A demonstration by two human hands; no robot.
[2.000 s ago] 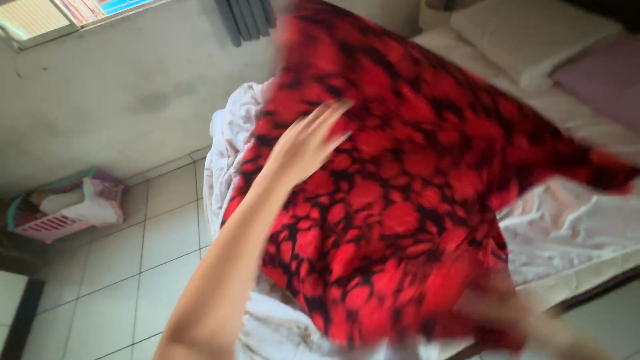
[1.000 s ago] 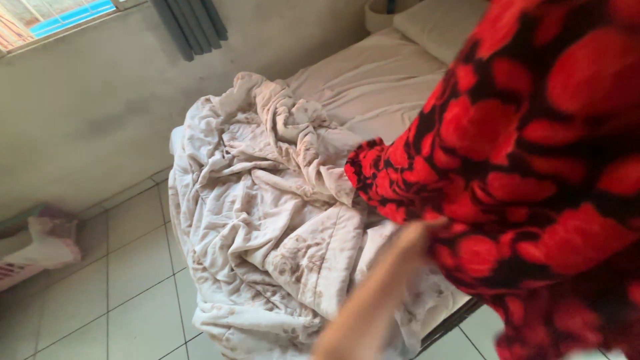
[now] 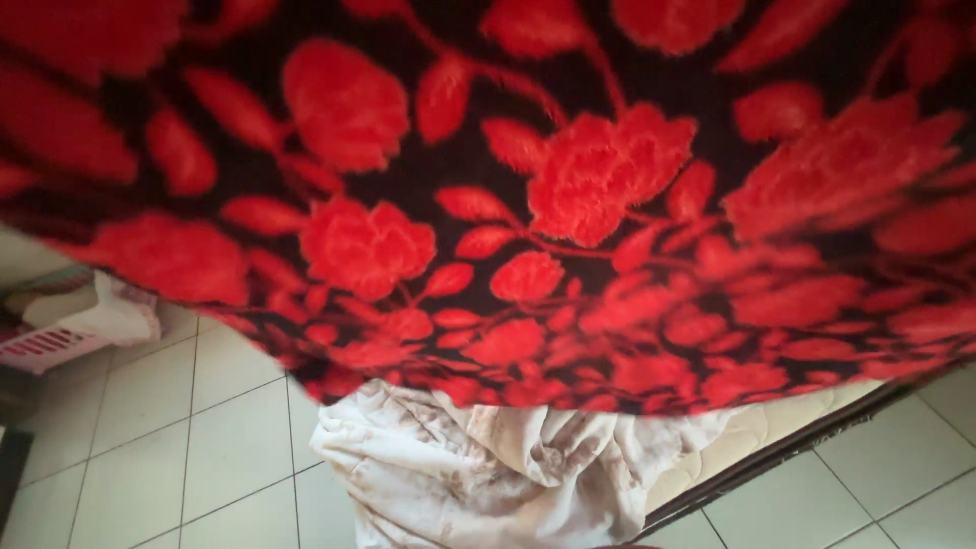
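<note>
A red and black floral blanket (image 3: 526,274) is spread across the upper part of the head view, very close to the camera, and hangs down in a curved lower edge. Below that edge shows a crumpled white bed cover with a faint brownish pattern (image 3: 488,473), draped at the bed's end. Neither my left hand nor my right hand can be made out; the blanket hides most of the bed and whatever is behind it. A small sliver of something brownish at the bottom edge is too little to name.
A pink plastic basket (image 3: 46,347) with white cloth in it stands at the left by the wall. Pale floor tiles (image 3: 236,427) lie left of the bed and at the lower right. The mattress edge (image 3: 701,465) rests on a dark bed frame (image 3: 778,450).
The red blanket was at the right a second ago, with a hand at its edge; now it is spread across the view and covers much of the bed. That hand has gone out of sight.
</note>
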